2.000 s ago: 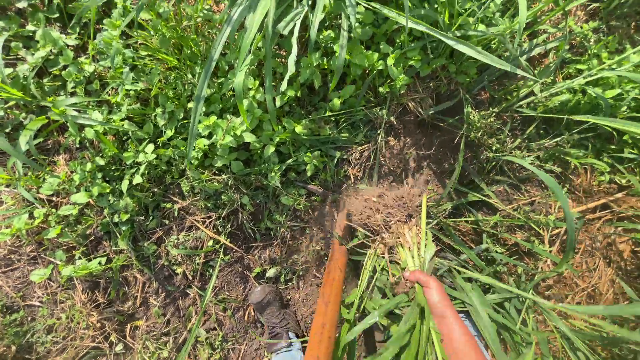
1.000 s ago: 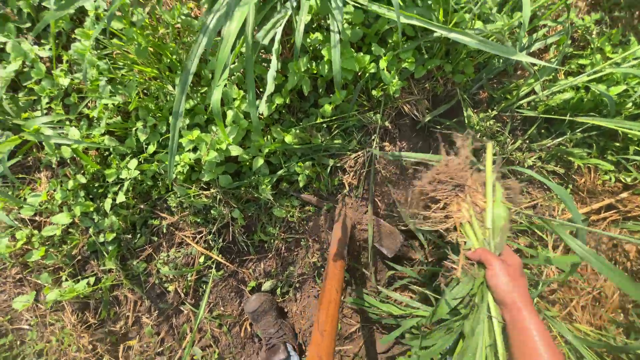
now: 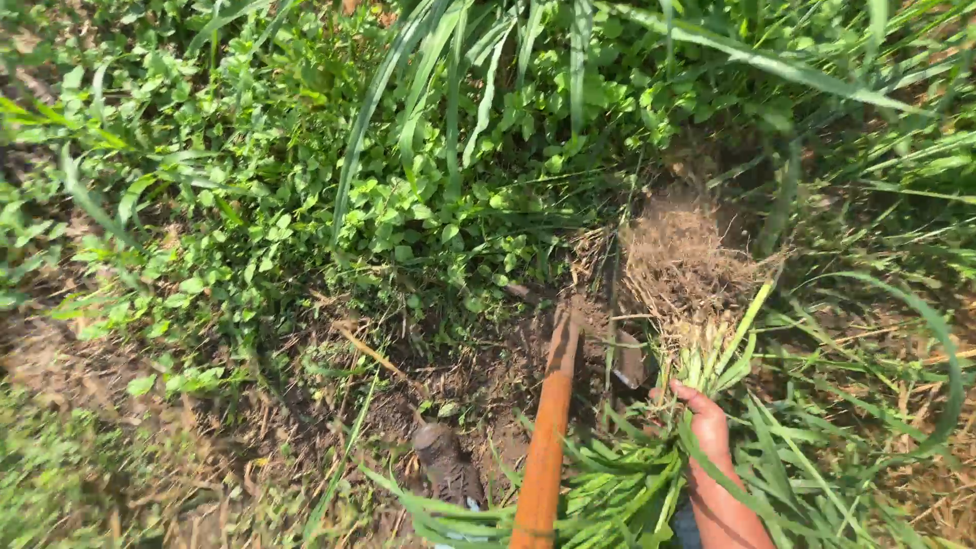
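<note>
My right hand (image 3: pixel 701 419) is closed around the stems of a clump of grass (image 3: pixel 705 362), just below its root mass (image 3: pixel 686 267). The brown, fibrous roots point away from me, and the long green leaves hang back toward me. Left of the clump, a tool with an orange-brown wooden handle (image 3: pixel 545 450) slants up from the bottom edge, its far end at the soil. A metal blade (image 3: pixel 629 360) shows beside that end, partly covered with dirt. My left hand is out of the frame; what it touches is hidden.
A muddy shoe (image 3: pixel 450 465) stands on bare soil (image 3: pixel 488 389) left of the handle. Low broad-leaved weeds (image 3: pixel 305 191) cover the upper left, with long grass blades (image 3: pixel 450 84) drooping over them. More grass and dry straw (image 3: pixel 900 343) lie at the right.
Two seconds ago the clump was low beside the handle; one second ago it was raised at the right. Now it is turned with its whole root mass showing, nearer the handle.
</note>
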